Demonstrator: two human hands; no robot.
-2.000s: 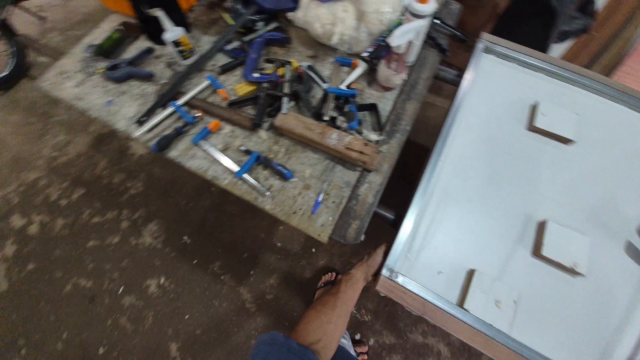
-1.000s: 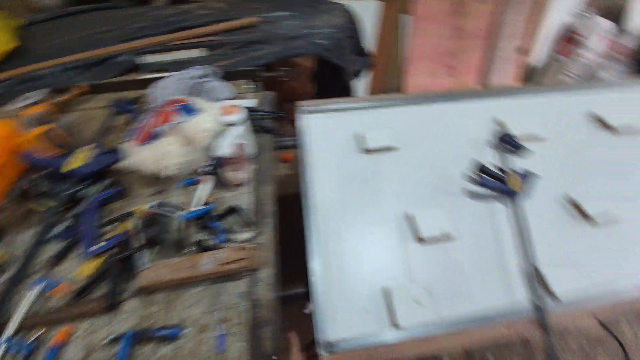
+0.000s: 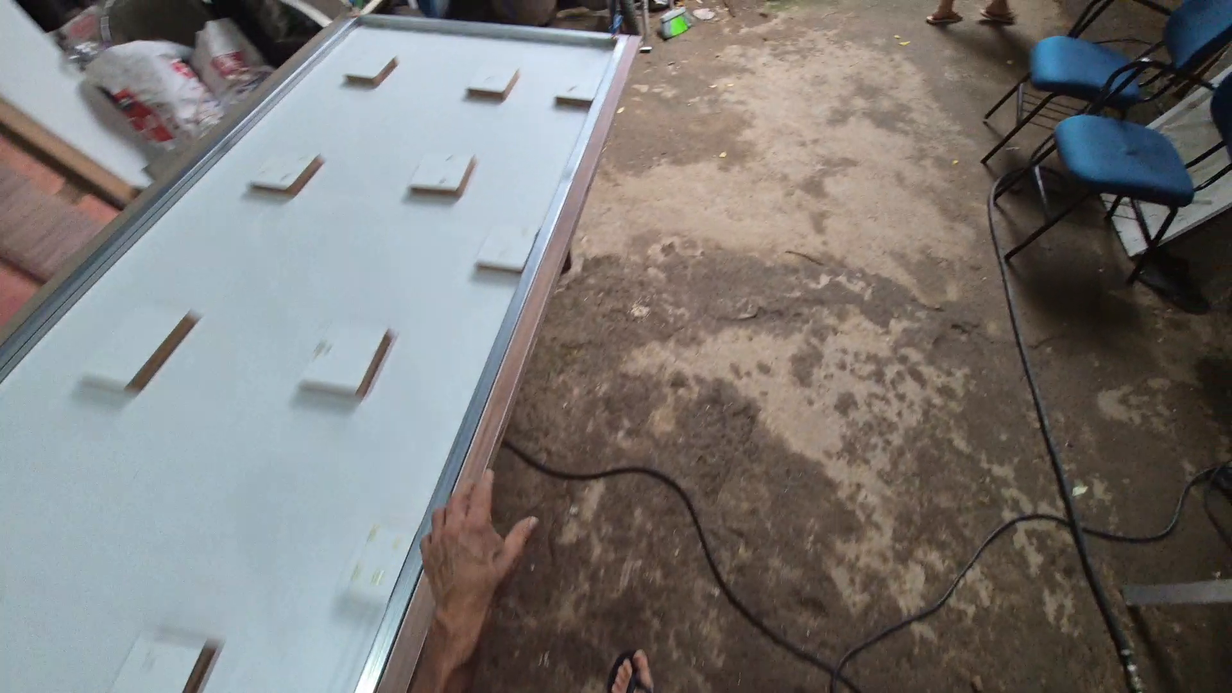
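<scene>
My left hand point(image 3: 470, 553) rests palm down on the near long edge of a large white panel point(image 3: 289, 260). Its fingertips lie on the metal rim and brown side edge, the thumb held apart, and it grips nothing. Small square white blocks with brown sides, one of them a block point(image 3: 348, 364) left of centre, stand in rows on the panel's face. A metal strip point(image 3: 478, 395) runs along the panel's border. My right hand is out of view.
A black cable point(image 3: 674, 481) winds across the rough concrete floor. Blue-seated chairs point(image 3: 1121, 159) stand at the right. At the top, another person's sandalled feet point(image 3: 970, 17) show. Plastic bags point(image 3: 154, 91) lie beyond the panel's far side. My sandalled foot point(image 3: 630, 672) is at the bottom.
The view has swung far to the right, away from the tool-covered bench and along the panel. My left hand now shows on the panel's long edge. The clamp seen on the panel is out of view.
</scene>
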